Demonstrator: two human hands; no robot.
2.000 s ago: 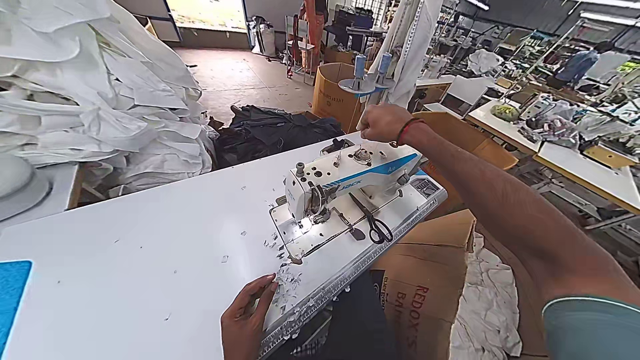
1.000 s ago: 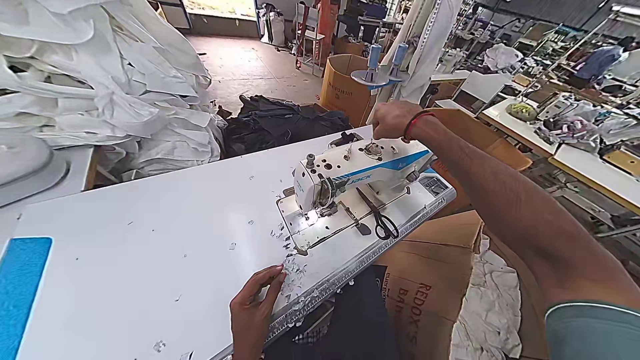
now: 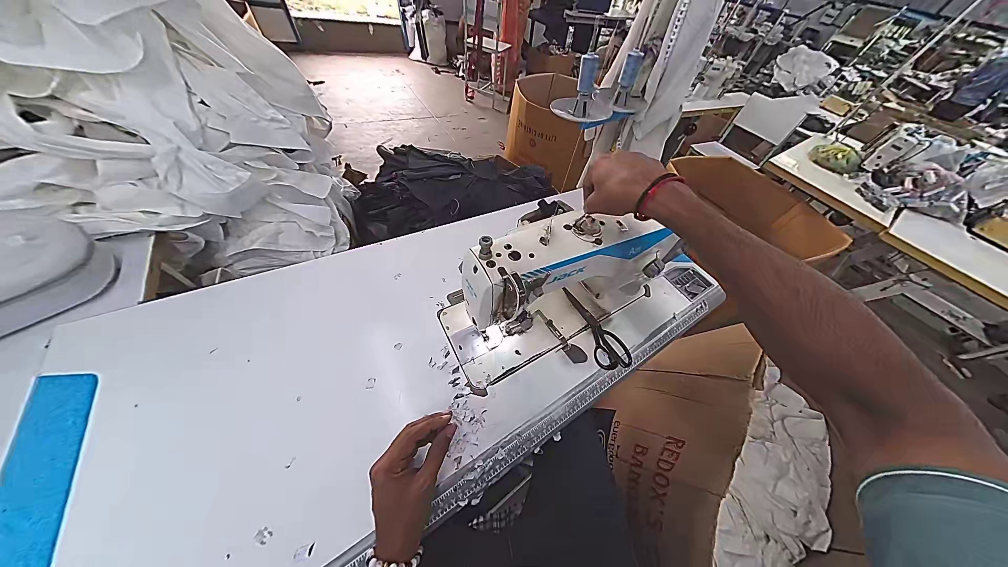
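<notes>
My right hand [image 3: 622, 183] is curled above the far end of a white Jack sewing machine [image 3: 567, 264], over its top; whether thread is between the fingers cannot be told. My left hand [image 3: 409, 480] rests near the table's front edge, thumb and forefinger almost meeting beside small scraps [image 3: 466, 425]; nothing clear shows between them. Black-handled scissors [image 3: 611, 349] lie on the machine bed, right of the lit needle area. Behind my right hand, two blue thread cones [image 3: 587, 72] stand on a thread stand.
White fabric [image 3: 213, 150] is heaped at the left, and dark fabric [image 3: 449, 189] behind the white table [image 3: 236, 394]. Cardboard boxes [image 3: 693, 402] stand at the right, one with white cloth [image 3: 780, 472] beside it. A blue pad [image 3: 51, 465] lies far left.
My right hand has stayed over the far end of the machine, and my left hand remains by the scraps near the front edge. The view has shifted slightly.
</notes>
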